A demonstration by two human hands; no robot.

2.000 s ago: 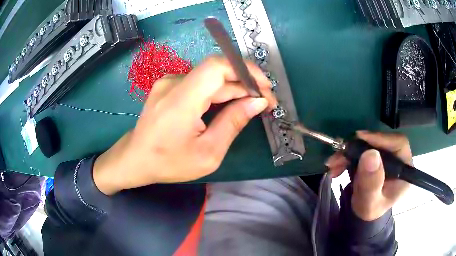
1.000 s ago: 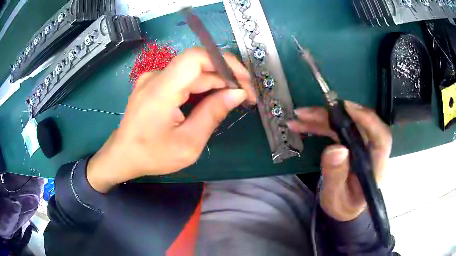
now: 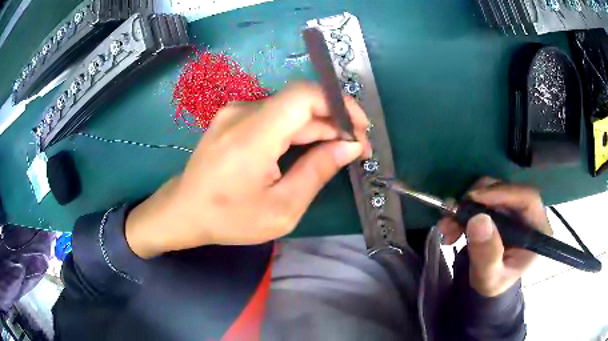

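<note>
A long grey strip [image 3: 391, 216] with silvery round spots and a wavy dark line lies between my hands, its near end at the mat's front edge by my lap. My left hand [image 3: 247, 173] pinches dark flat tweezers [image 3: 325, 80] over the strip's middle and hides part of it. Whether the tweezers hold a red piece cannot be told. My right hand [image 3: 500, 233] holds a soldering iron [image 3: 510, 236] by its black handle. The iron's tip is at the strip, between two round spots. A heap of short red wires [image 3: 212, 88] lies beyond my left hand.
Stacked grey strips [image 3: 90, 83] stand at upper left, more [image 3: 567, 16] at upper right. A black open tray [image 3: 519, 106] with silvery specks is at right, beside a yellow piece [image 3: 601, 143]. A black rounded block [image 3: 64, 177] and white tag [image 3: 40, 175] are far left. Solder wire [image 3: 133, 142] crosses the mat.
The strip has slid toward me, so its far end now shows. The iron went from pointing up beside the strip back to touching or nearly touching it. My left hand moved right, over the strip.
</note>
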